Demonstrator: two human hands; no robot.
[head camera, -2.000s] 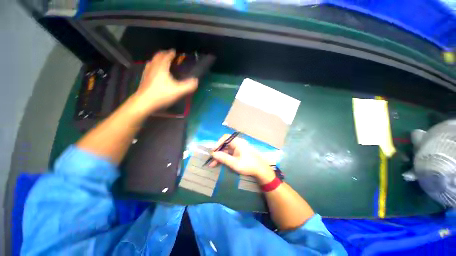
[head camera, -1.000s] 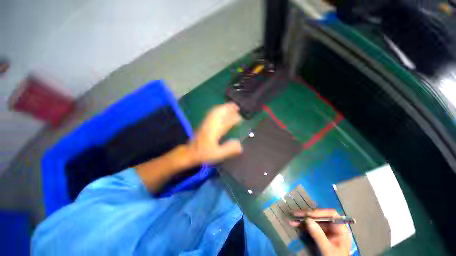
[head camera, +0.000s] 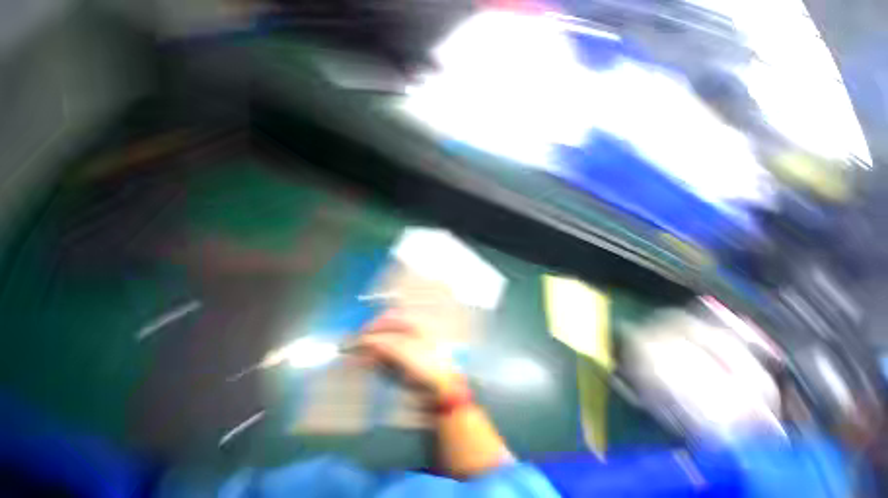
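The whole view is strongly blurred. My right hand (head camera: 404, 352) is over the lower edge of the beige and white adhesive sheet (head camera: 448, 267), its fingers closed around a thin pen-like tool, likely tweezers, of which only a faint streak shows. Smaller beige strip sheets (head camera: 333, 397) lie just below and left of the hand on blue film (head camera: 352, 282). My left hand is not in view. The dark foam pad (head camera: 209, 365) lies at the left; no held housing is visible.
A yellowish-white paper slip (head camera: 578, 313) lies by yellow tape (head camera: 592, 404) on the green mat. A white fan (head camera: 706, 374) stands right. The shelf (head camera: 506, 209) crosses above, with bright bags and blue items on it. Blue bins edge the bottom. A light blue patch shows lower right.
The view has swung from the left bin back over the bench to the right. My left hand has left the picture. My right hand now appears near the middle, still closed.
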